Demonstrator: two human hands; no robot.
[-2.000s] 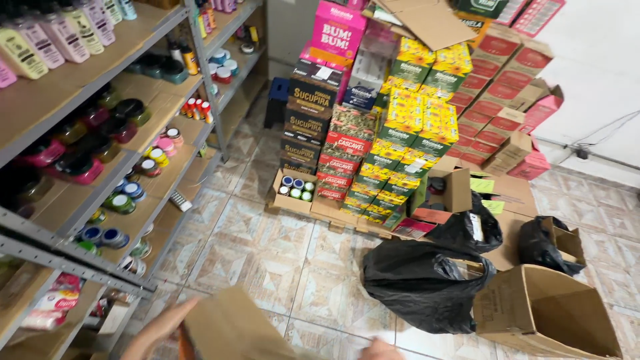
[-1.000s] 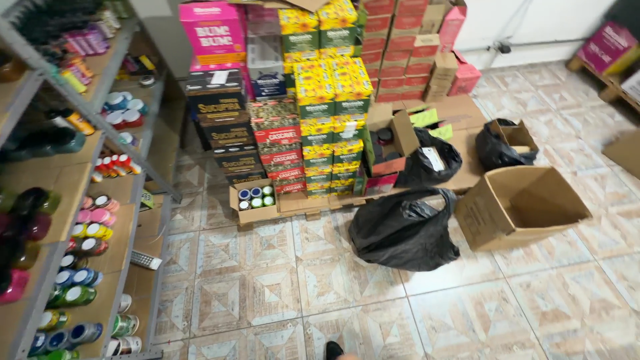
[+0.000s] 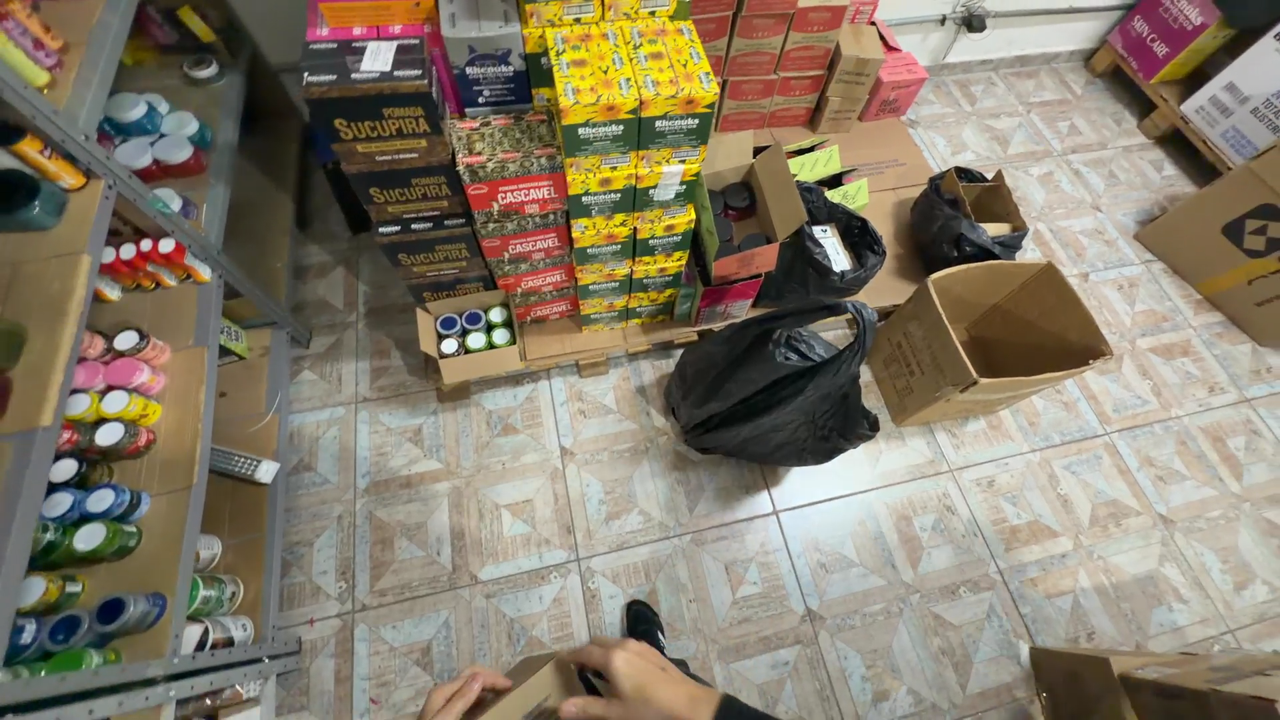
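At the bottom edge, my left hand (image 3: pixel 466 694) rests its fingers on the left side of a small cardboard box (image 3: pixel 532 690). My right hand (image 3: pixel 630 682) lies over the right side of the same box, fingers bent at its edge. The frame's lower edge cuts off most of the box, so its contents are hidden. A black shoe (image 3: pixel 645 626) shows just beyond my right hand. Farther ahead on the tiled floor are a black plastic bag (image 3: pixel 775 395) and, to its right, a tall open cardboard box (image 3: pixel 915 350).
Metal shelving (image 3: pixel 205 400) with jars stands at the left. Stacked product cartons (image 3: pixel 600 130) and an open box of jars (image 3: pixel 480 368) sit on a low pallet ahead. A smaller black bag (image 3: pixel 940 225) lies behind the tall box. Another open carton (image 3: pixel 1090 690) is at lower right.
The view has swung to the right and down since two seconds ago. The small box, held at lower left then and out of sight one second ago, shows again at the bottom between both hands.
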